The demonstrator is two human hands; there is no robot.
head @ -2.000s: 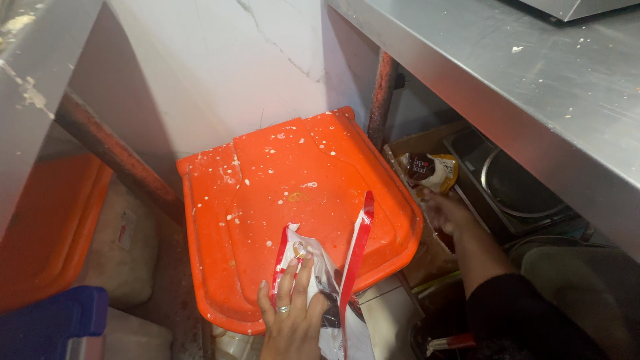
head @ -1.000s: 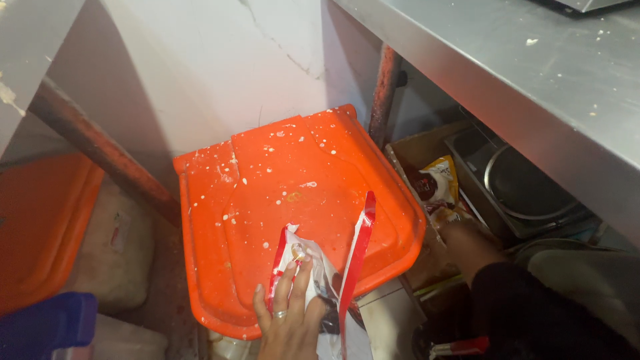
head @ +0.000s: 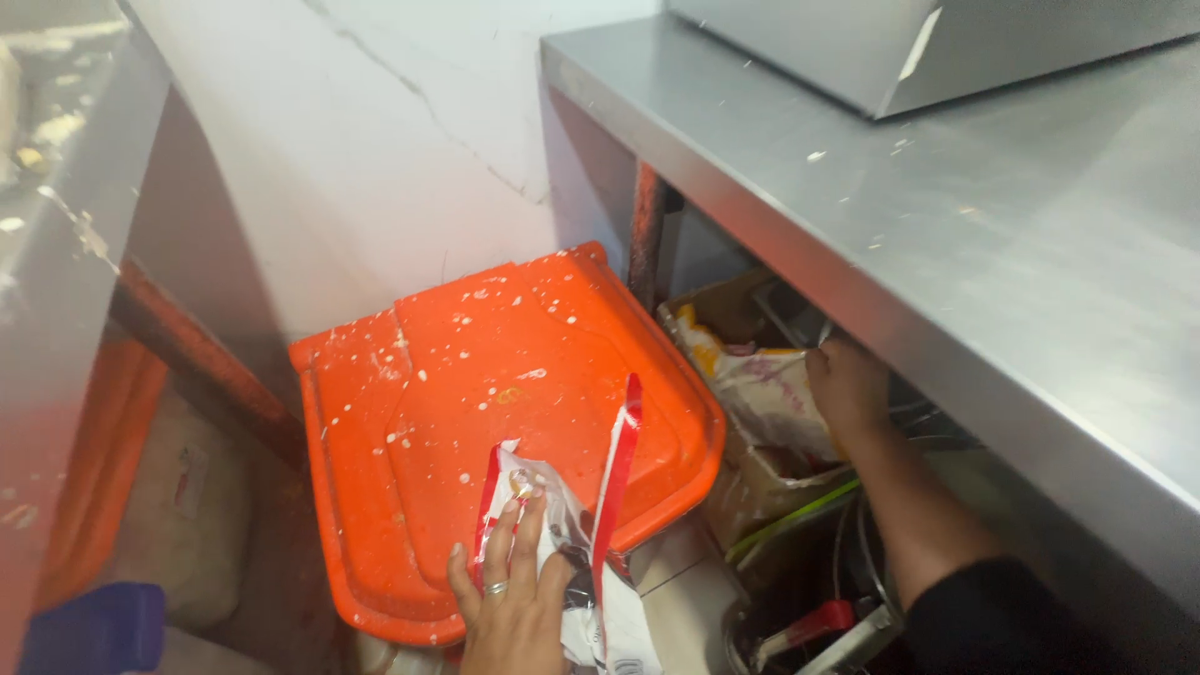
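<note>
My left hand (head: 514, 595), with a ring on one finger, rests on a white plastic packet with red edges (head: 548, 520). Part of that packet lies over the front of an orange plastic lid (head: 497, 375) spotted with white specks. To the right, below the steel table, my right hand (head: 848, 389) grips the edge of a white and yellow plastic bag (head: 769, 384). The bag is in a cardboard box (head: 731, 483). My right fingertips are partly hidden, and the picture is slightly blurred there.
A stainless steel table (head: 937, 244) overhangs my right arm, with a red leg (head: 647, 230) at its corner. Another steel table (head: 84, 206) stands at left, over an orange-lidded bin (head: 169, 497). A blue plastic lid (head: 98, 628) sits lower left. Red-handled utensils (head: 825, 619) stand lower right.
The bag in the box now shows a different, more spread-out side, with my right hand at its right edge. My left hand stays on the packet. The view has shifted.
</note>
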